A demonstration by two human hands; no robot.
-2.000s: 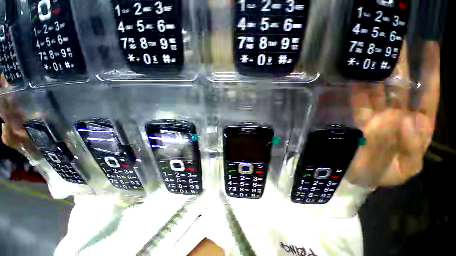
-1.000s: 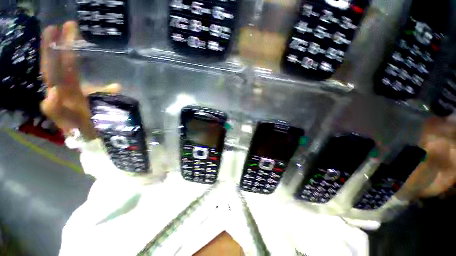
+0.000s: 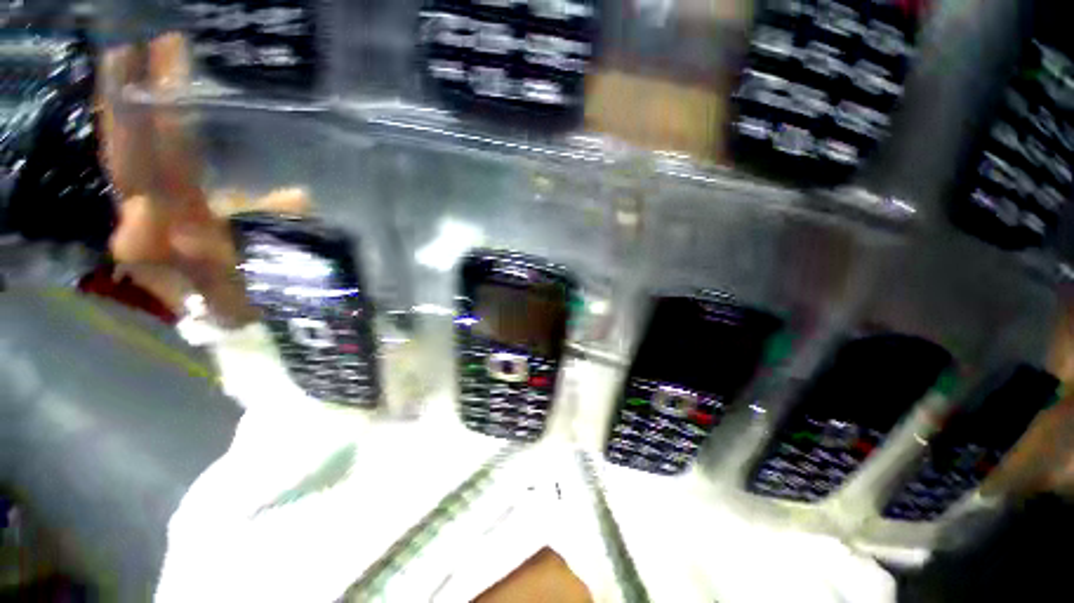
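A clear blister tray (image 3: 412,177) with two rows of black keypad phones is held up close in front of my chest. The near row shows phones such as this one (image 3: 511,344), with green tabs by several screens. The far row is cut off by the top edge. My left hand (image 3: 174,212) grips the tray's left end, fingers spread along it. My right hand (image 3: 1042,412) is at the right end, blurred and cut off by the picture edge; its fingers are mostly hidden.
A dark, shiny pile (image 3: 53,165) stands at the far left. Grey floor (image 3: 106,389) with a yellow line lies at lower left, with a red item (image 3: 130,289) above it. My white garment (image 3: 471,507) fills the bottom.
The view has turned and the tray has shifted and tilted, its right end lower. My left hand has come into clear view at the left end; my right hand has moved towards the right edge.
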